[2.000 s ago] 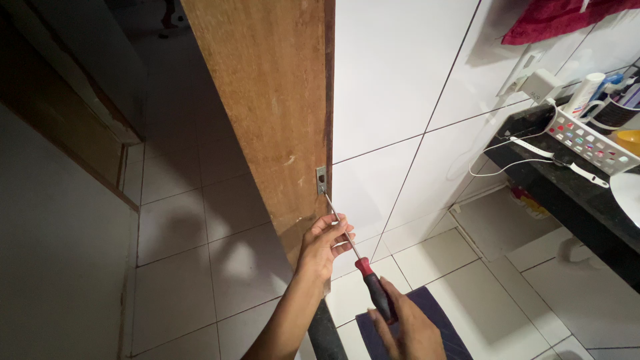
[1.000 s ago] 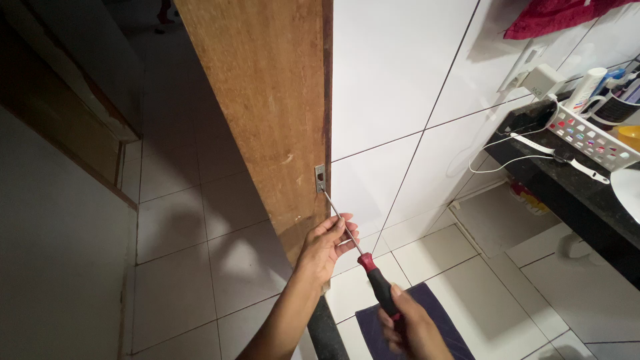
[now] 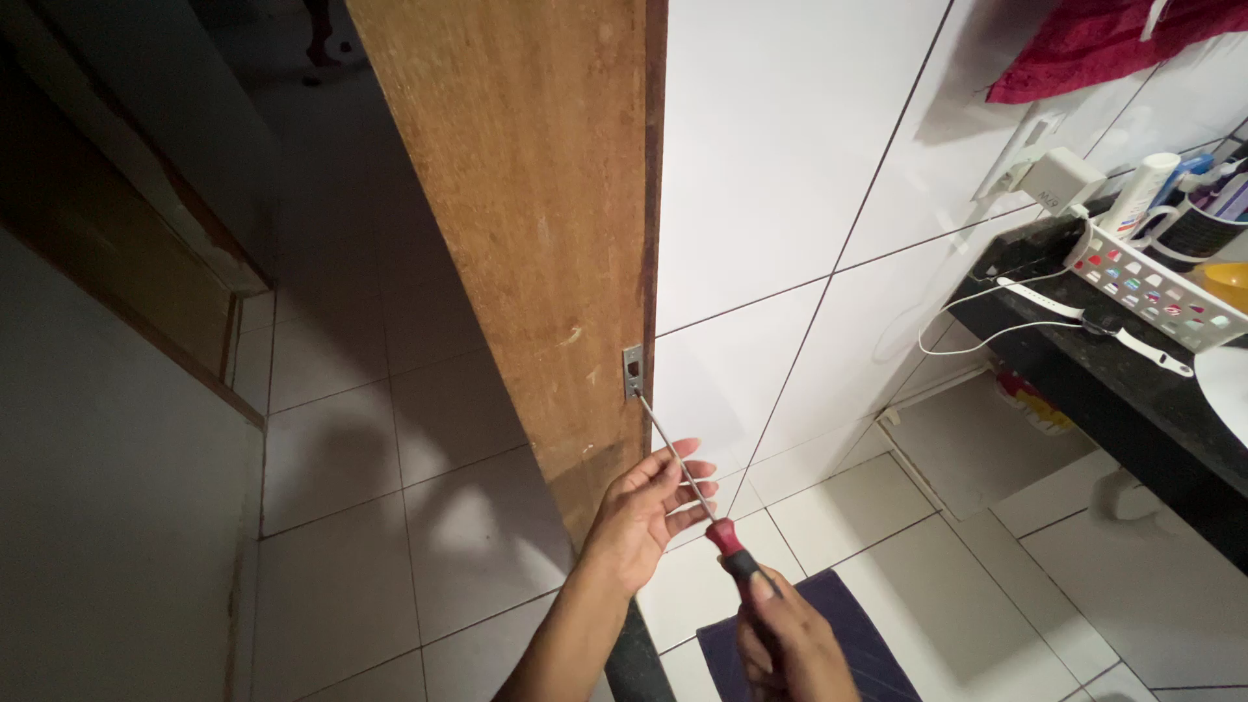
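Observation:
My right hand [image 3: 790, 634] is wrapped around the red and black handle of a screwdriver [image 3: 722, 536]. Its long metal shaft slants up and left, and the tip meets the lower screw position of a metal strike plate [image 3: 633, 370] on a wooden door frame [image 3: 546, 224]. My left hand [image 3: 648, 507] is beside the shaft below the plate, thumb and index finger closed lightly on it, the other fingers spread. The plate has a dark opening above the tip. Whether a screw sits under the tip is too small to tell.
White wall tiles [image 3: 751, 195] adjoin the frame. At right, a black stone counter [image 3: 1063, 351] holds a white basket [image 3: 1160, 292], a smartwatch [image 3: 1102, 320] and a cable. A red towel [image 3: 1063, 49] hangs above a plugged-in adapter [image 3: 1063, 182]. A dark blue mat [image 3: 829, 624] lies on the floor. A person's leg [image 3: 319, 34] shows far back.
My right hand has shifted and changed its hold on the screwdriver handle. My left hand stays by the shaft, and the tip remains at the strike plate.

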